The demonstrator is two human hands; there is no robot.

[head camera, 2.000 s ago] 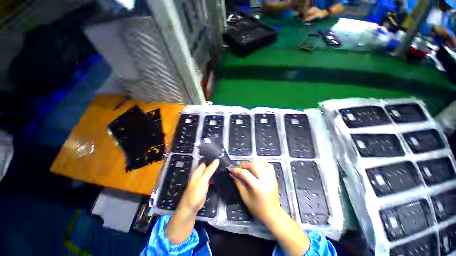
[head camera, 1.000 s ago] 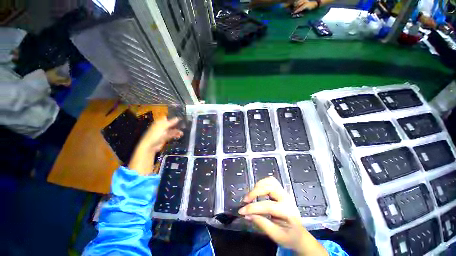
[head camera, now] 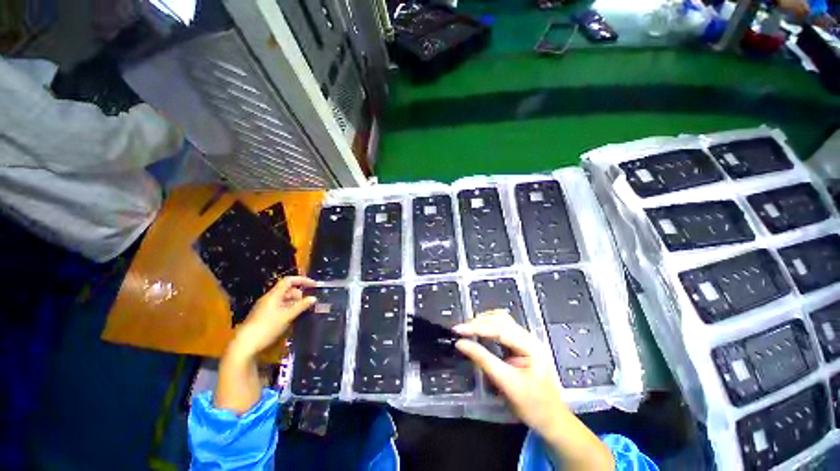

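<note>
The near blister tray point(head camera: 617, 368) holds black phone housings in two rows. My left hand point(head camera: 276, 317) is at the tray's left side, its fingertips at the upper edge of the lower-left housing point(head camera: 320, 354); whether a tiny piece is between them cannot be told. My right hand point(head camera: 507, 354) pinches a thin black die-cut sheet point(head camera: 431, 342) by its right edge. The sheet hangs over the middle housing of the lower row and hides part of it.
A pile of black sheets point(head camera: 244, 253) and shiny film scraps point(head camera: 158, 290) lie on the orange-brown board point(head camera: 138, 322). A grey perforated cabinet point(head camera: 267, 120) stands behind. The right blister tray point(head camera: 682, 354) holds housings. A person's grey sleeve point(head camera: 83, 175) is at far left.
My left hand has come down from the upper-left housing to the lower-left one. My right hand has risen slightly rightward, with the black sheet now raised over the lower row.
</note>
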